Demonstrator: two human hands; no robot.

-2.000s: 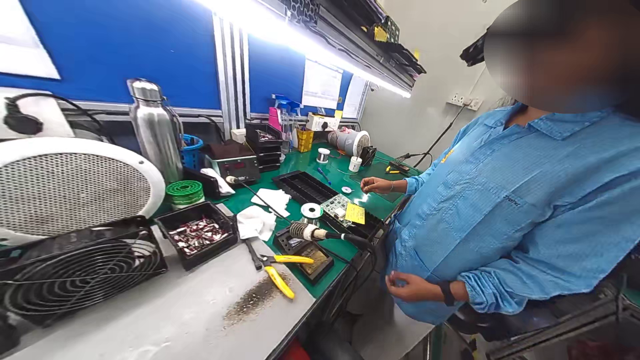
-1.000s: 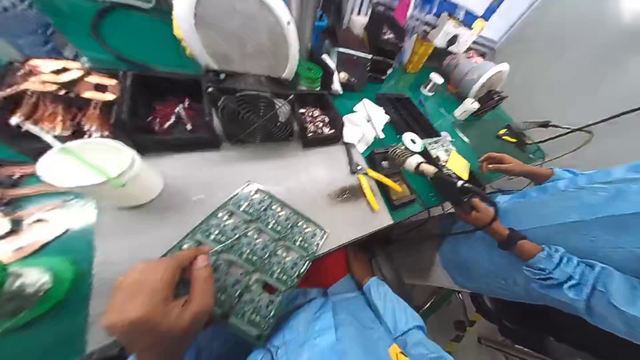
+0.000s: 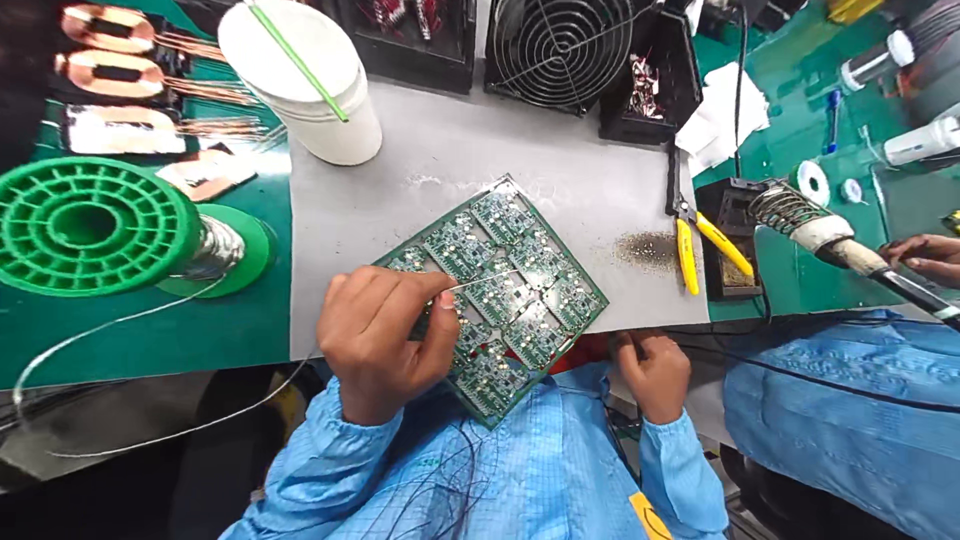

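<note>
My left hand [image 3: 390, 334] pinches a thin solder wire [image 3: 484, 280] between thumb and forefinger, its tip over a green printed circuit board panel [image 3: 499, 300]. The panel lies turned cornerwise on the grey mat, its near corner past the table edge. The wire seems to come from a green spool [image 3: 97, 225] at the left. My right hand [image 3: 654, 373] rests at the table's front edge, right of the panel, fingers curled; whether it holds anything is hidden. Yellow-handled cutters [image 3: 701, 236] lie beyond it, beside a soldering iron stand [image 3: 727, 262] with a coiled holder [image 3: 802, 217].
A white tub [image 3: 337, 120] with a green stick on its lid stands at the back left, near copper coils [image 3: 112, 75]. A black fan [image 3: 562, 52] and a parts bin [image 3: 649, 90] stand behind. At the right is another person's hand [image 3: 926, 255].
The view has swung left and down since two seconds ago. Since one second ago, the other person's hand has moved away from the soldering iron's handle area.
</note>
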